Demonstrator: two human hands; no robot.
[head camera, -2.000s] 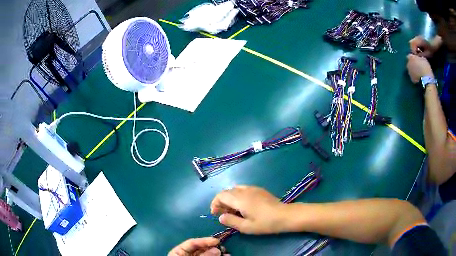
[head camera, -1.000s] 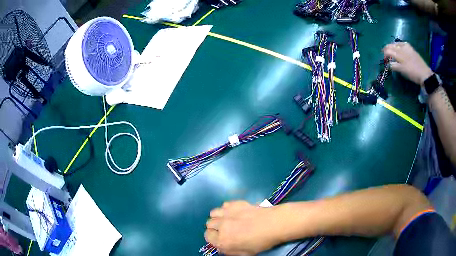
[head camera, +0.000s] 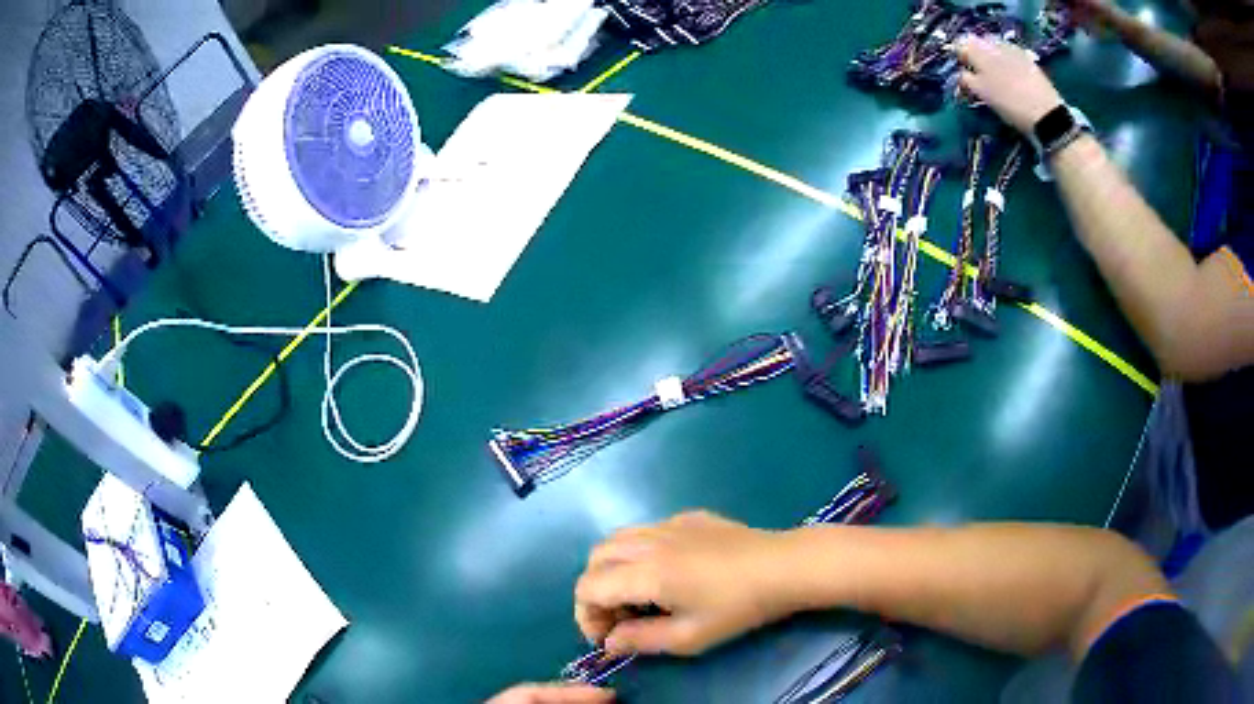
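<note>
My right hand (head camera: 688, 585) is bent over a wire harness (head camera: 850, 501), fingers curled at the near end of its wires. The harness runs under my right forearm, and its dark plug shows beyond the arm. My left hand (head camera: 553, 695) is cut off by the bottom edge, with only part of it in view close to the wire ends; its grip cannot be told. Another harness (head camera: 729, 374) with a white band and a plug at its left end lies on the green mat. More wires (head camera: 842, 668) lie below my right forearm.
A coworker's hand (head camera: 1008, 85) is at a harness pile (head camera: 894, 62). Laid-out harnesses (head camera: 887, 296) and dark housings (head camera: 942, 354) lie mid-table. A desk fan (head camera: 330, 149), white cord (head camera: 413, 399), paper (head camera: 516, 193), blue-and-white box (head camera: 158, 612) and white bag (head camera: 530, 37) are left.
My left hand, hidden a second ago, shows again at the bottom edge. My right hand stays over the harness wires. The coworker's hand has moved to the far pile, and another harness lies in the row.
</note>
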